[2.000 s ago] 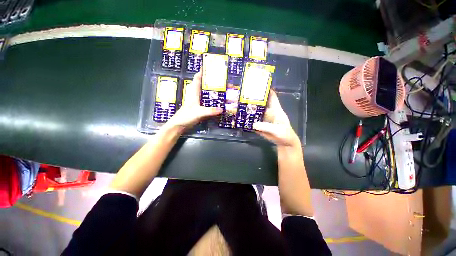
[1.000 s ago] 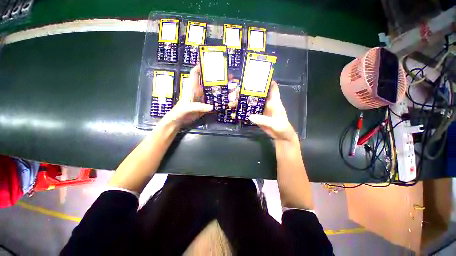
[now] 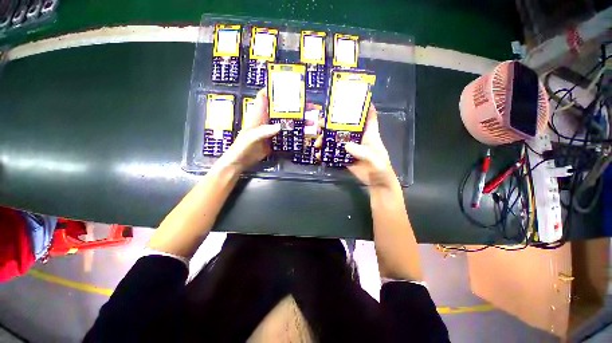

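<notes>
My left hand (image 3: 251,142) holds a keypad phone (image 3: 286,94) upright over the tray, its thumb on the upper keys. My right hand (image 3: 368,151) holds a second keypad phone (image 3: 349,104), tilted slightly right, its thumb on the keypad. Both screens are bright white inside yellow frames. The clear blister tray (image 3: 392,144) lies under both hands. Several phones with lit white screens sit in it, four of them hidden in no part except the lower ones: one at lower left (image 3: 219,117) shows fully, others are partly covered by my hands and the held phones.
A pink desk fan (image 3: 484,107) with a dark rectangle on it stands at right. Red-handled pieces (image 3: 503,177), black cables and a white power strip (image 3: 547,201) lie beside it. Another tray (image 3: 23,13) shows at top left. A person's red sleeve (image 3: 13,244) shows at left.
The view has shifted, so the tray appears higher than two seconds ago. Both thumbs have moved up on the keypads. Both phones are still held with screens lit.
</notes>
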